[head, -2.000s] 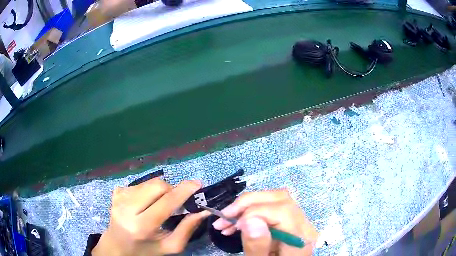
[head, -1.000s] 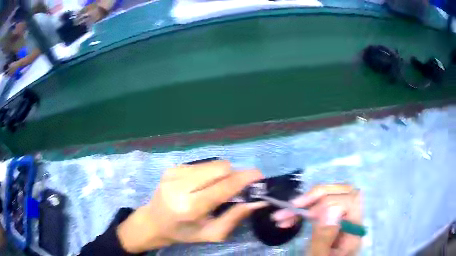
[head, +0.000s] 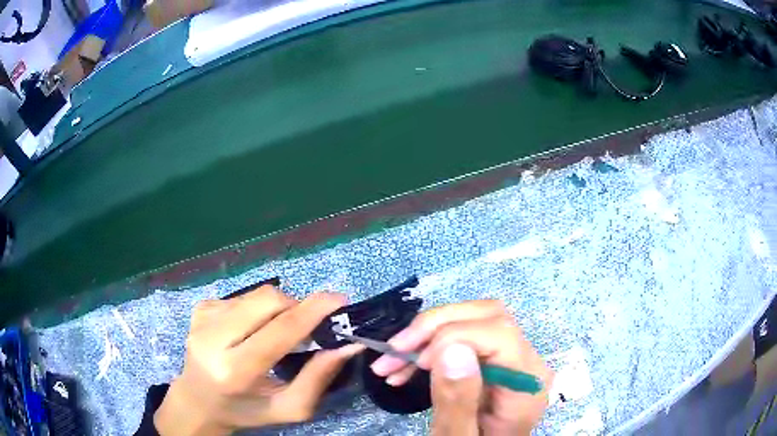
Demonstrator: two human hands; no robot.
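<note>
Black headphones (head: 385, 308) lie at the bench's front, partly hidden by both hands. My left hand (head: 256, 358) grips them from the left, around the band end. A small pale bracket (head: 342, 324) shows just past its fingertips. A round black ear cup (head: 396, 390) lies below, partly behind my right fingers. My right hand (head: 473, 366) holds a slim tool (head: 511, 378) with a green grip like a pen. Its metal tip touches or nearly touches the part beside the pale bracket.
Worn bubble wrap (head: 596, 255) covers the bench. Beyond it runs the green belt (head: 298, 153), with wired headphones (head: 566, 61) at the right and more black units in the far right corner. A blue bin (head: 12, 345) stands at the left edge.
The view swung left and back. Both hands keep their grip on the headphones and the tool, and the tool tip stays at the pale bracket.
</note>
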